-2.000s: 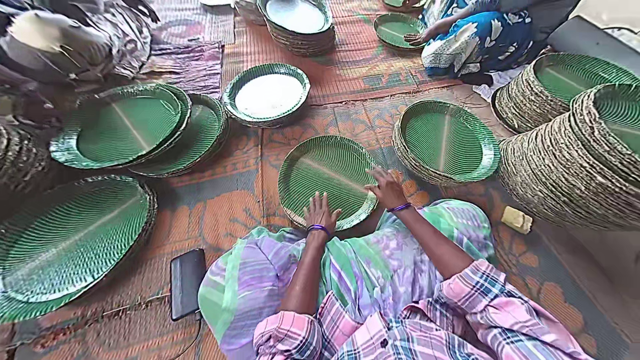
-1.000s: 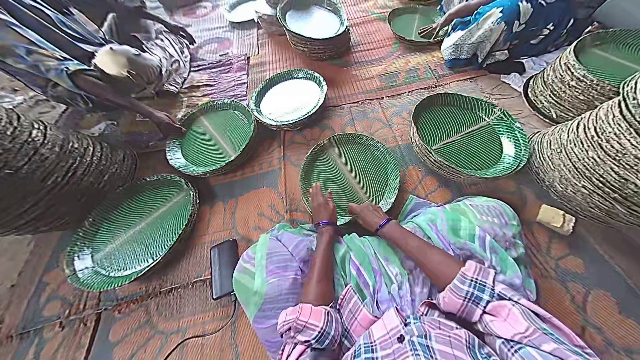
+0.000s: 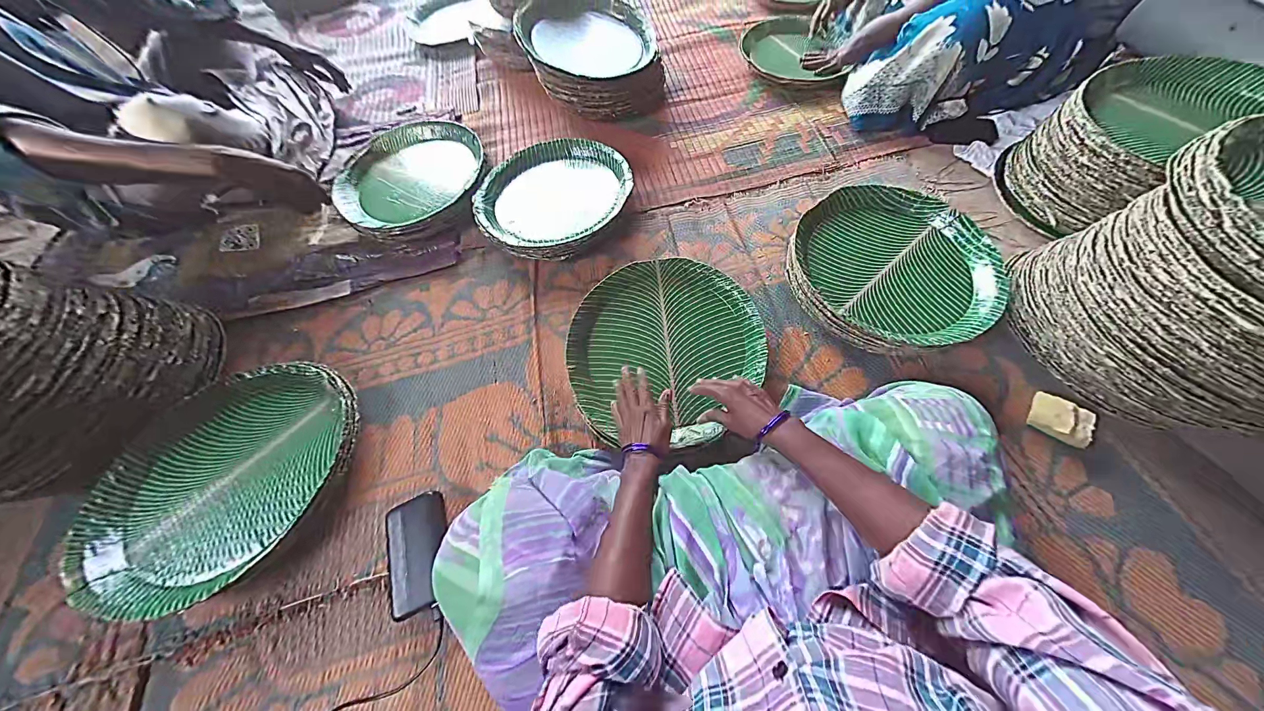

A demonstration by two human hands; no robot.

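Observation:
A round green leaf-patterned plate (image 3: 660,326) lies on the mat in front of my lap, its pale midrib running away from me. My left hand (image 3: 642,410) rests flat on its near part, fingers spread and pointing away. Just to the right, my right hand (image 3: 739,407) reaches over the near right rim, fingers apart and pointing left. Neither hand grips anything. Both wrists wear purple bangles. A low stack of like plates (image 3: 894,267) stands to the right of this plate.
Tall plate stacks rise at the right (image 3: 1136,306) and left (image 3: 89,385). More plates (image 3: 212,494) lie front left, beside a black phone-like device (image 3: 415,553) with a cable. A yellowish block (image 3: 1061,420) sits at right. Two white-looking plate stacks (image 3: 553,202) and co-workers' arms (image 3: 188,163) are farther off.
The midrib of the plate before me, slanted two seconds ago, now points nearly straight away. At left, a co-worker's hand has moved off the plate stack it was touching one second ago.

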